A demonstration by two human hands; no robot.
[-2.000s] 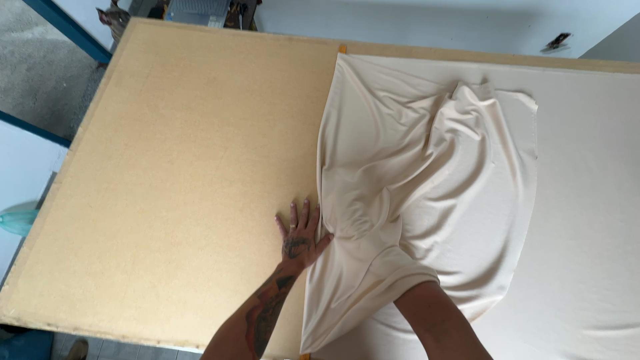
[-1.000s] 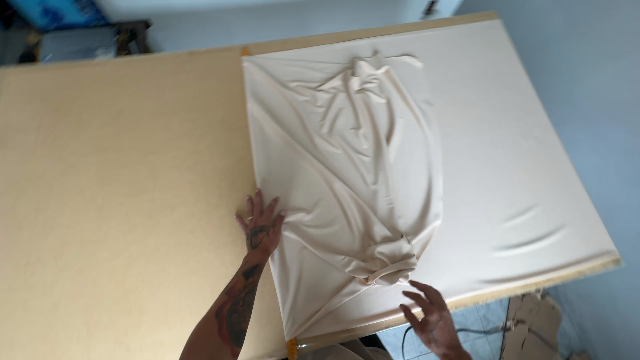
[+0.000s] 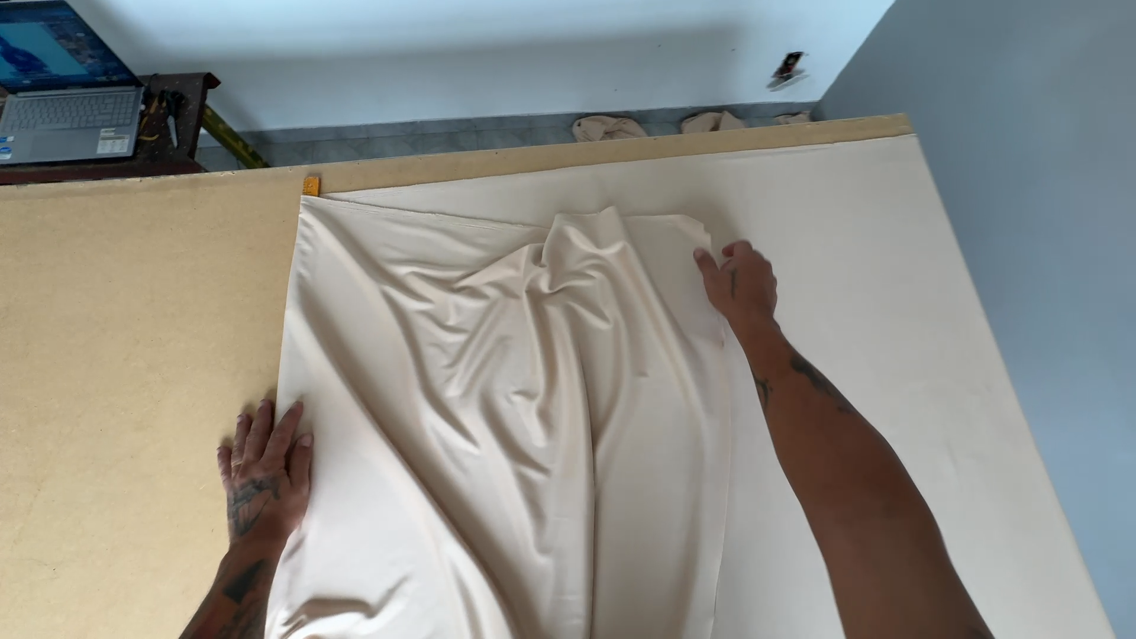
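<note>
A loose piece of cream stretch fabric (image 3: pixel 497 382) lies rumpled over a flat layer of similar fabric (image 3: pixel 887 355) on a large board-topped table (image 3: pixel 133 337). My left hand (image 3: pixel 266 470) rests spread at the fabric's left fold edge, fingertips partly on the board and partly on the cloth. Near the loose piece's upper right corner is my right hand (image 3: pixel 741 275), fingers curled and thumb apart; whether it pinches any cloth does not show. An orange marker (image 3: pixel 311 186) sits at the upper left corner of the fabric.
Beyond the table's far edge, at the left, a laptop (image 3: pixel 75 115) stands on a small dark table with scissors (image 3: pixel 171 120) beside it. Cloth bundles (image 3: pixel 608 129) lie on the floor by the wall. A wall opening (image 3: pixel 788 69) shows at the upper right.
My right hand has moved from the fabric's near end to its far right corner. My left hand remains at the left fold edge. The view has shifted.
</note>
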